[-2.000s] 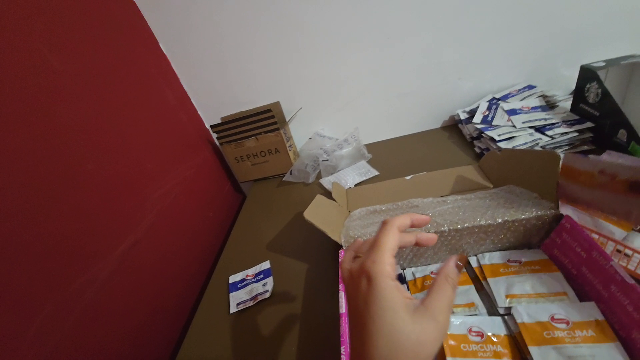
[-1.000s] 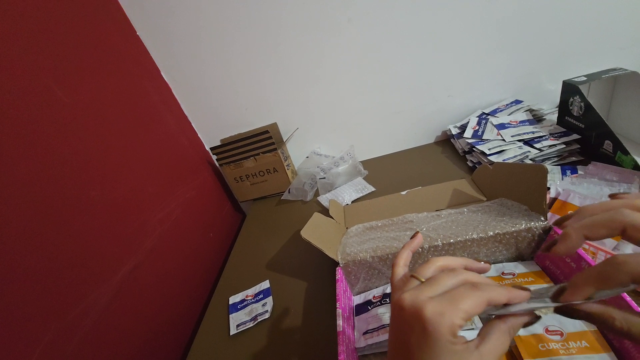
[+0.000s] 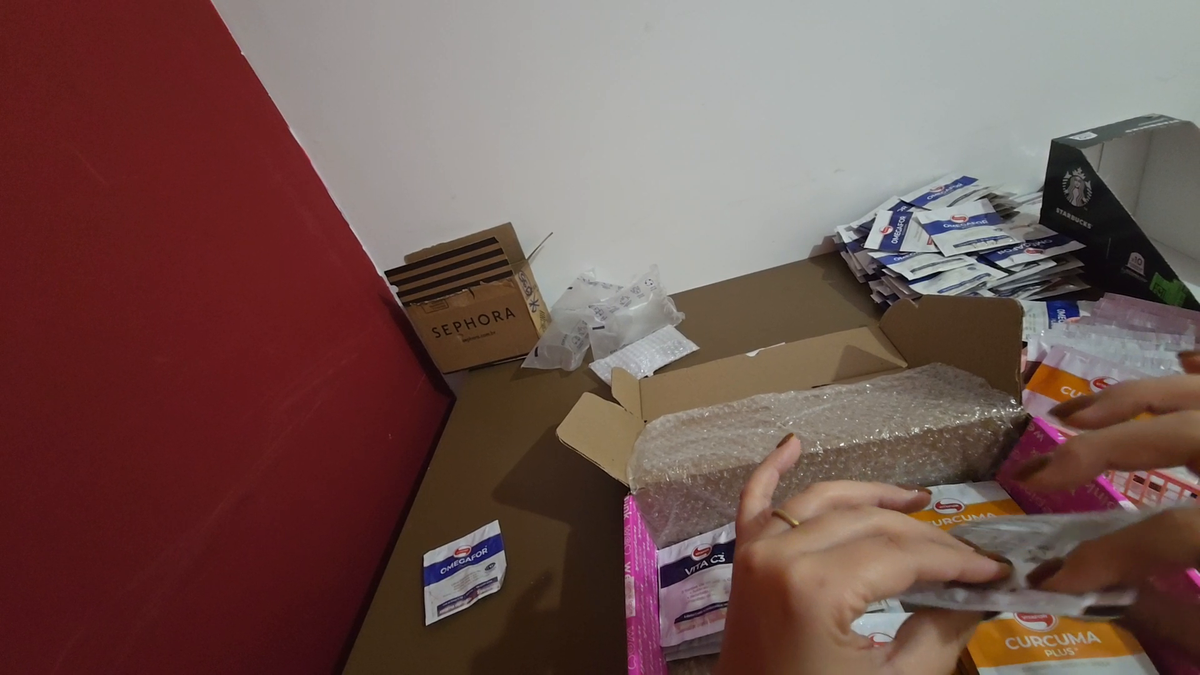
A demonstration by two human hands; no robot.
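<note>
My left hand (image 3: pixel 844 572), with a ring on one finger, pinches the left end of a flat silvery sachet (image 3: pixel 1031 562) above an open cardboard box. My right hand (image 3: pixel 1134 469) reaches in from the right edge, its thumb on the sachet's right part and other fingers raised above it. Below lie orange and white Curcuma sachets (image 3: pixel 1050 645) and, at the left, a Vita C3 sachet (image 3: pixel 696 577). Bubble wrap (image 3: pixel 816 431) covers something along the back of the pink-sided box (image 3: pixel 643 581). The hands hide much of the contents.
An Omegafor sachet (image 3: pixel 464 572) lies on the brown table left of the box. Behind are a small Sephora carton (image 3: pixel 478 323), crumpled plastic packaging (image 3: pixel 609 314), a heap of sachets (image 3: pixel 956 239) and a black Starbucks box (image 3: pixel 1092 206). More sachets lie at the right.
Two seconds ago one hand was raised over the box with fingers spread. A second ago both hands were at a sachet above the box; now the right hand's upper fingers are lifted.
</note>
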